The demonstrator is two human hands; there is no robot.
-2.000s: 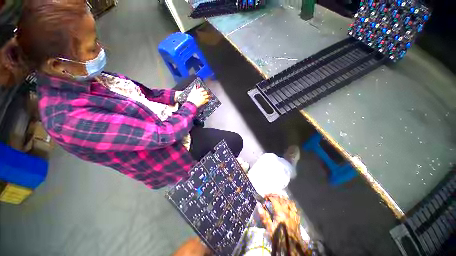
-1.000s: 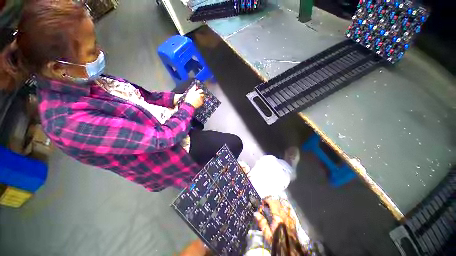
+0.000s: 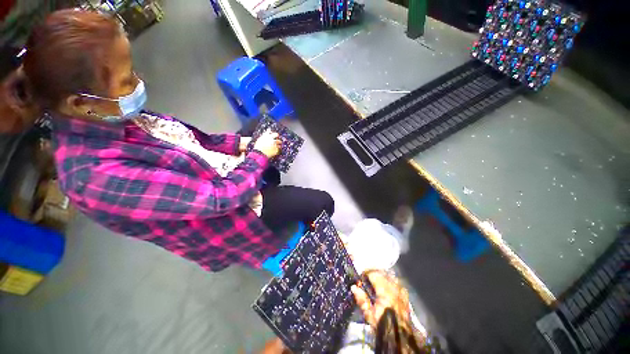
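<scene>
A dark PCB panel [image 3: 309, 287] with many pale dots and lines is held tilted at the bottom centre, over my lap. My left hand [image 3: 275, 346] shows only as a small part at the bottom edge, at the panel's lower left corner; its fingers are hidden. My right hand [image 3: 381, 297] is at the panel's right edge, closed around a small dark tool [image 3: 365, 285] that is mostly hidden in the fingers. The tool's tip and the exact contact with the panel cannot be made out.
A black slotted rack [image 3: 428, 116] lies on the bench [image 3: 511, 187], with upright panels [image 3: 528, 41] at its far end. A second rack [image 3: 594, 304] is at right. A seated person [image 3: 159, 187] at left holds another panel [image 3: 283, 144]. A blue stool [image 3: 250, 86] stands behind.
The panel in my hands has shifted slightly right and down, and its tilt has changed. My right hand stays by its right edge. The seated person's hand has moved slightly down over the other panel.
</scene>
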